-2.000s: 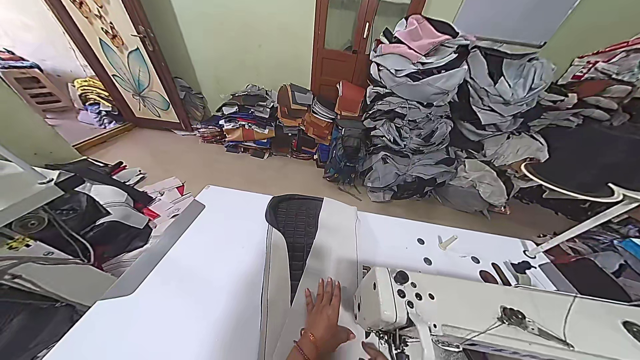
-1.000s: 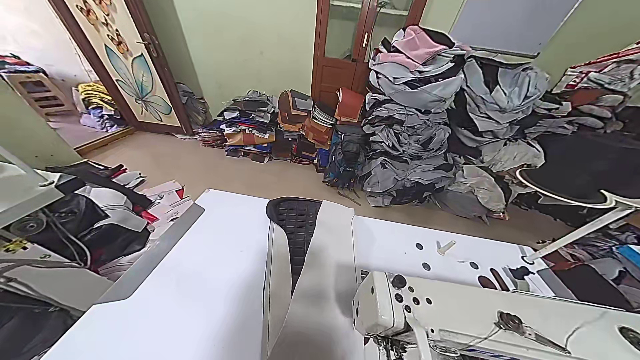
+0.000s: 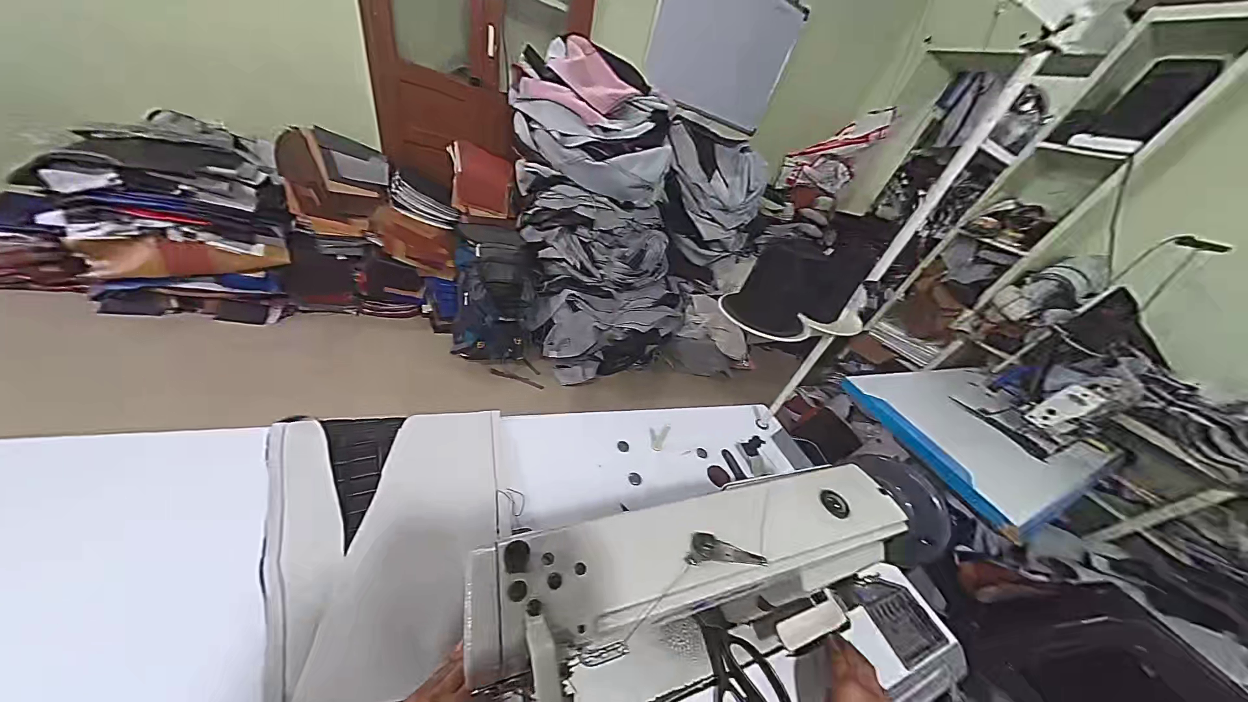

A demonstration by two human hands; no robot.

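Note:
A white sewing machine (image 3: 702, 556) stands on the white table (image 3: 127, 546). To its left lies a light grey material piece (image 3: 409, 546) with a quilted black panel (image 3: 361, 458). At the bottom edge, my left hand (image 3: 444, 682) shows in part beside the machine's needle end, over the grey piece; its fingertips are hidden. My right hand (image 3: 853, 671) is partly in view under the machine arm, its fingers at a white block-like part (image 3: 811, 624); whether it grips this part cannot be told. Black-handled scissors (image 3: 741, 668) lie on the machine bed between my hands.
Small dark discs (image 3: 635, 479) and small tools (image 3: 733, 464) lie behind the machine. Stacked material (image 3: 185, 214), a backpack (image 3: 495, 292) and a tall heap of grey cloth (image 3: 604, 244) line the wall. A second table with a blue edge (image 3: 926, 458) stands at the right, near metal shelves (image 3: 1092, 195).
The view has swung to the right. Two seconds ago a hand lay flat on the grey piece; one second ago neither hand showed. Now both show in part at the bottom edge.

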